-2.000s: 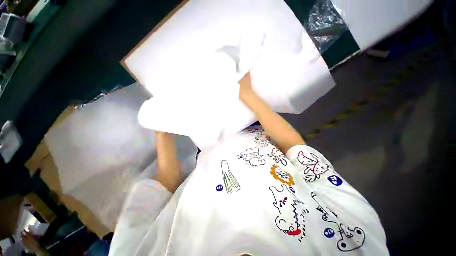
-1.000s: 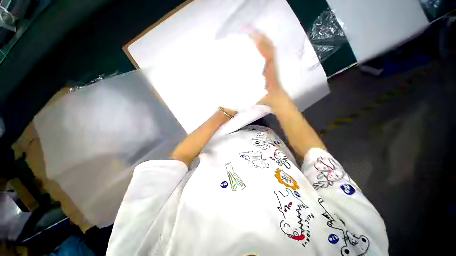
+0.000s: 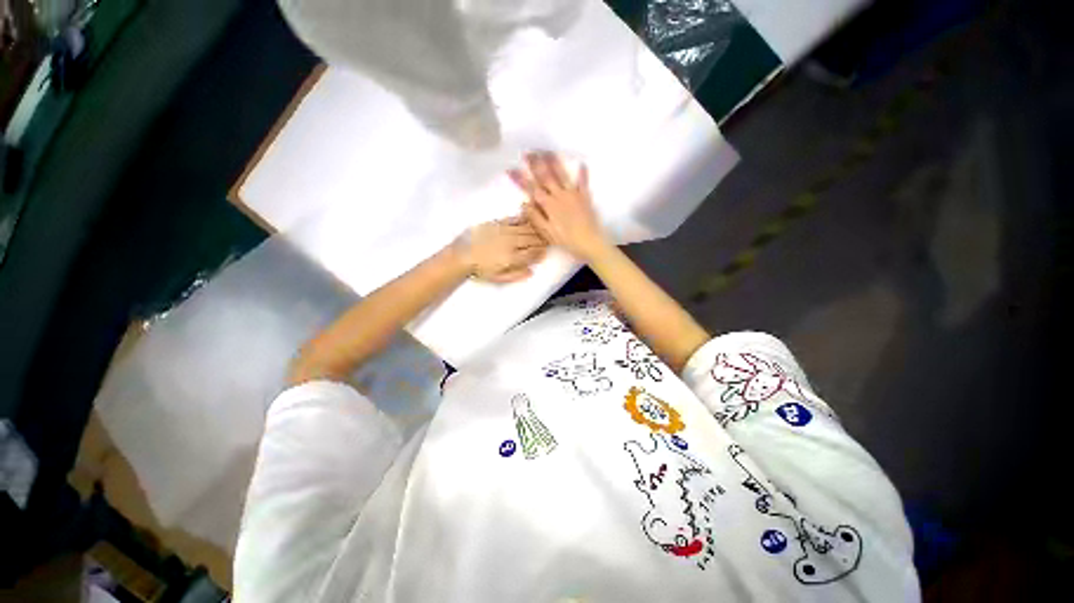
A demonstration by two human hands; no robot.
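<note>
A white sheet stack [image 3: 389, 177] lies in front of me, with brown board [image 3: 273, 136] along its left edge. My left hand [image 3: 506, 250] rests low on the stack, fingers partly bent; whether it pinches a sheet cannot be told. My right hand [image 3: 559, 210] lies on the sheets beside it, touching it, fingers apart and holding nothing. A large blurred white form [image 3: 412, 47], perhaps a lifted sheet or bundle, hangs over the stack's far side and tapers downward. Its far end is cut off by the top edge.
Brown cardboard [image 3: 112, 471] under translucent pale sheeting [image 3: 218, 389] is at left. Crumpled clear film [image 3: 689, 41] lies beyond the stack, beside a second white sheet stack [image 3: 795, 24] at upper right. The dark green bench [image 3: 165, 153] is at upper left; floor with yellow striping is at right.
My hands have come together low on the stack. The bright white area that covered its middle is gone. A blurred white form now shows at the top. The view has shifted slightly.
</note>
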